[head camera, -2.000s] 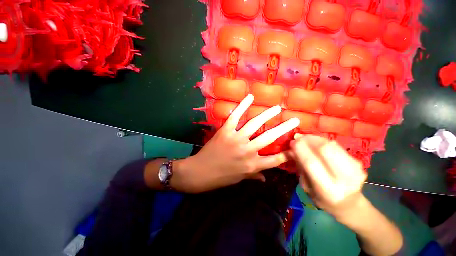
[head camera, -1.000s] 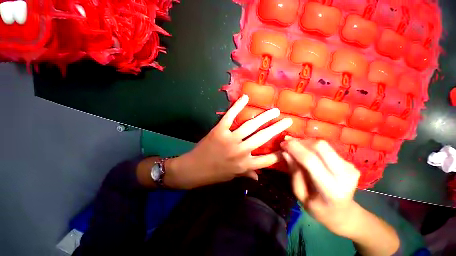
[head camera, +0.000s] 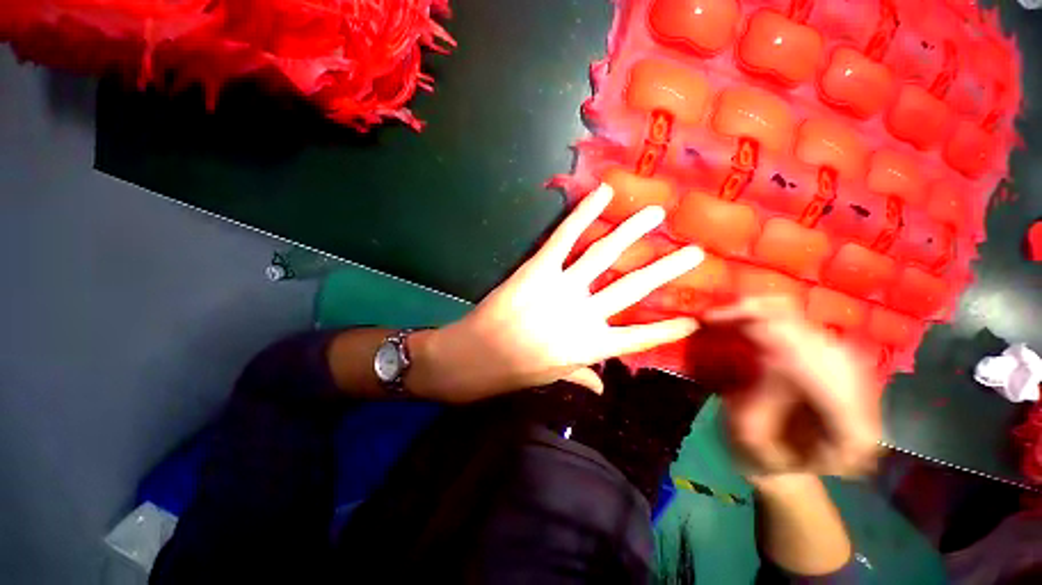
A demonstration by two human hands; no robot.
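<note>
The moulded red sheet (head camera: pixel 800 143) lies on the dark bench with its glossy orange-red back up, rows of rounded shapes and a ragged edge. Dark marks show between the rows. My left hand (head camera: pixel 548 309) is spread flat on its near left corner, fingers apart, holding nothing. My right hand (head camera: pixel 806 389) is blurred at the sheet's near edge, right of my left hand, fingers curled. A dark red patch shows at its fingertips; whether it is held, or part of the sheet, I cannot tell. No tool can be made out.
A shaggy red stack (head camera: pixel 286 57) stands at the far left of the bench (head camera: pixel 457 149). A crumpled white wipe (head camera: pixel 1010 373) lies right of the sheet, with red pieces (head camera: pixel 1032 440) at the right rim. The bench's front edge runs below the hands.
The view has shifted, so the sheet sits further right and the left stack higher. My right hand has turned and blurred, with the dark red patch now beside it. My left hand stays spread.
</note>
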